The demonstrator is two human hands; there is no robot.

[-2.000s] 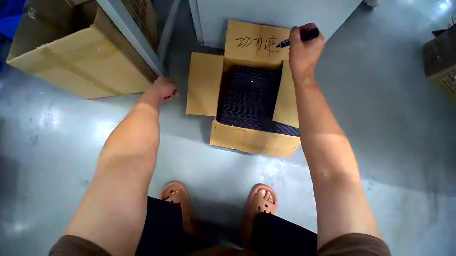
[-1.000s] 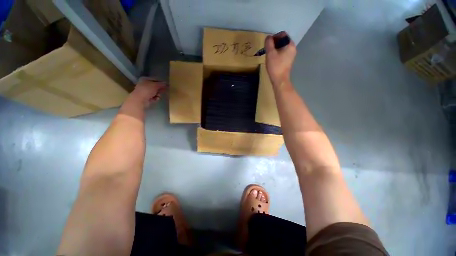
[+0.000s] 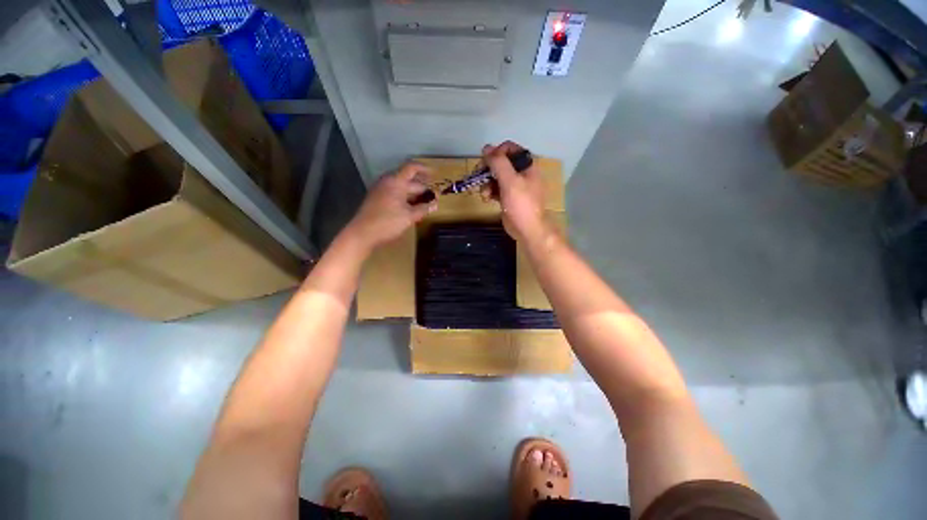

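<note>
My right hand point(image 3: 516, 188) holds a black marker pen point(image 3: 473, 183), tip pointing left, above the back flap. My left hand point(image 3: 393, 203) pinches a small dark piece, apparently the pen cap point(image 3: 424, 196), close to the tip; the two are apart or barely touching. An open cardboard carton point(image 3: 491, 350) stands on the floor below the hands, filled with dark solar panels point(image 3: 468, 274). The back carton flap point(image 3: 552, 183) bears black handwriting, mostly hidden by the hands.
A grey cabinet point(image 3: 437, 127) with a red-lit switch point(image 3: 558, 41) stands right behind the carton. A large open brown carton point(image 3: 183, 244) is at the left behind a metal leg point(image 3: 193, 132), with blue crates point(image 3: 269, 51) beyond. Another brown carton point(image 3: 839, 137) is far right.
My left hand has moved from beside the carton to the pen tip, with the dark piece in its fingers. My right hand has lifted the pen off the flap. The view has tilted up.
</note>
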